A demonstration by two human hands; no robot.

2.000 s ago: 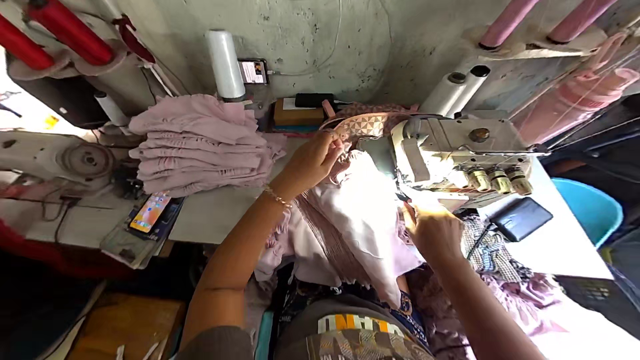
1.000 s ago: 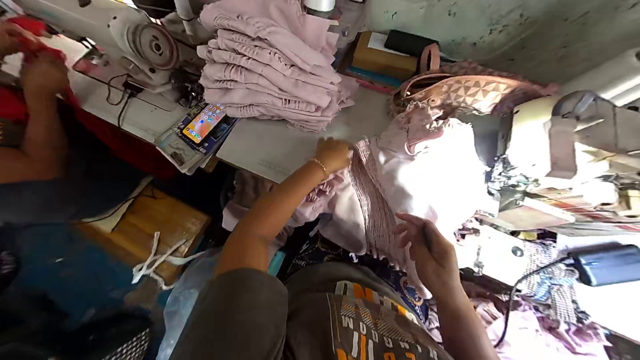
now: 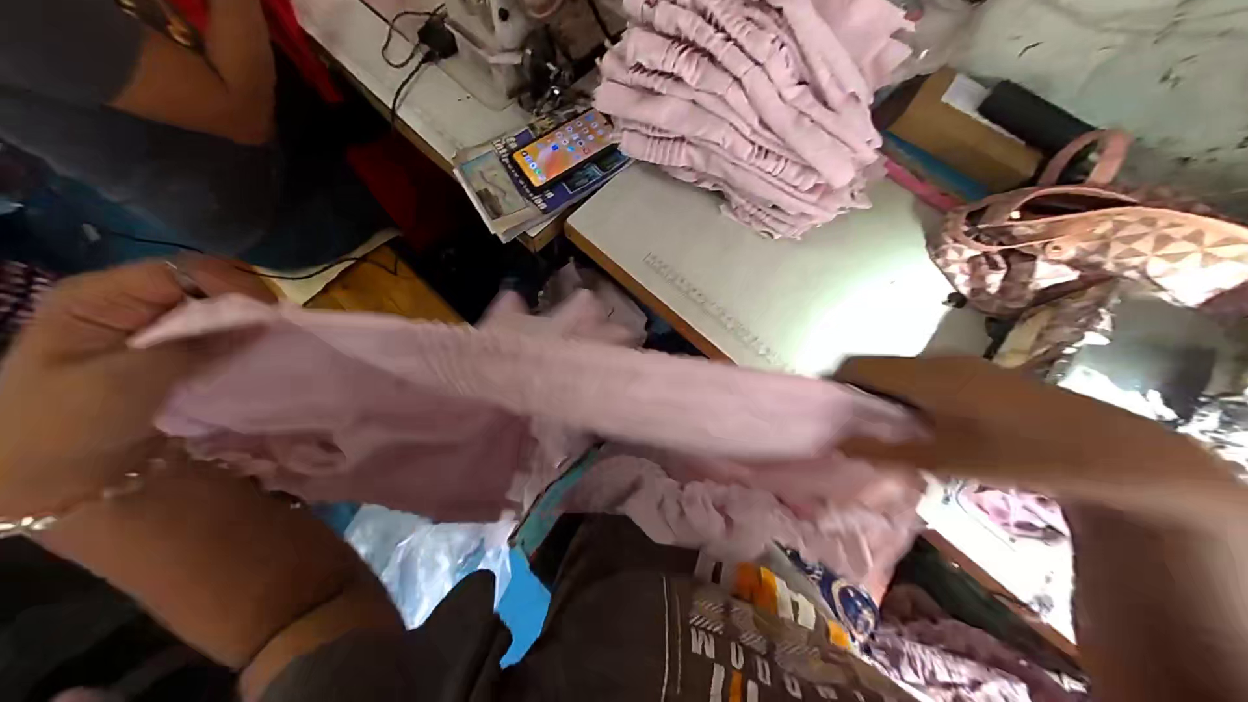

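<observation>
A pink gathered cloth garment piece [image 3: 546, 390] is stretched between my two hands above my lap. My left hand [image 3: 107, 361] grips its left end, and a bead bracelet circles that wrist. My right hand [image 3: 936, 419], blurred, holds the other end between thumb and fingers; something dark lies in or against it, too blurred to name. Ruffled fabric hangs below the stretched band. Beyond it, a stack of folded pink gathered pieces [image 3: 751, 107] lies on the white sewing table [image 3: 702, 253].
A lit phone [image 3: 564, 148] rests on printed papers at the table's edge. A patterned handbag [image 3: 1121, 244] and a cardboard box [image 3: 960, 132] stand at the right. A co-worker's arm [image 3: 210, 78] is at upper left, near red cloth. A plastic bag [image 3: 429, 556] lies below.
The pink garment has come away from beside the sewing machine and is now raised and stretched between both hands. The view has swung left.
</observation>
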